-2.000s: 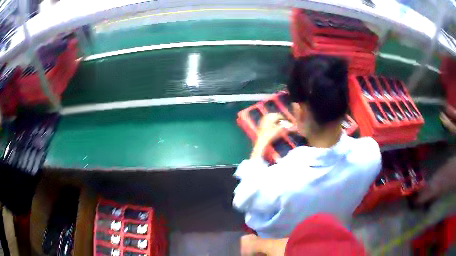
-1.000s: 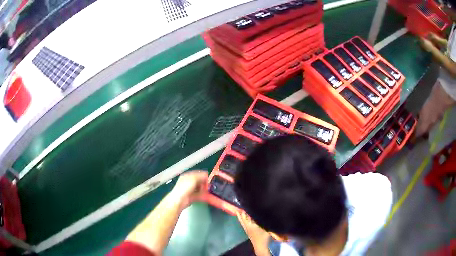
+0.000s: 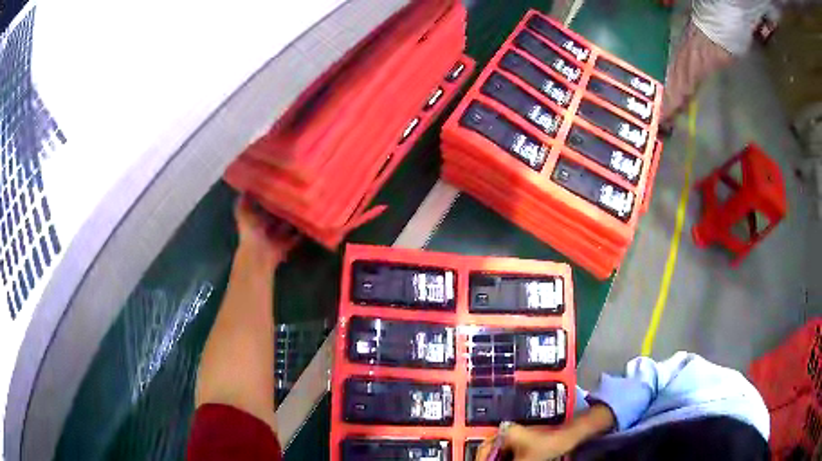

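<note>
My left hand (image 3: 260, 232), with a dark red sleeve, holds the near lower corner of a stack of red trays (image 3: 360, 117). The stack is tilted and blurred, with its long side facing me. Black phone housings show along one tray edge. My right hand is not visible. Another red tray stack (image 3: 550, 194) stands right of it, its top tray filled with black phone housings (image 3: 511, 133). A single red tray (image 3: 460, 345) with phone housings lies nearest, with a clear grid sheet (image 3: 490, 356) over some of them.
A seated person's hand (image 3: 527, 443) and light blue sleeve are at the near tray's right side. A white shelf (image 3: 171, 54) with dark grid sheets curves along the left. Clear sheets lie on the green bench. A red stool (image 3: 741, 203) stands on the grey floor beyond a yellow line.
My view has moved closer to the stacks. My left hand has moved from the near tray's corner to the back stack, which now leans. The worker's head has moved down and right in view.
</note>
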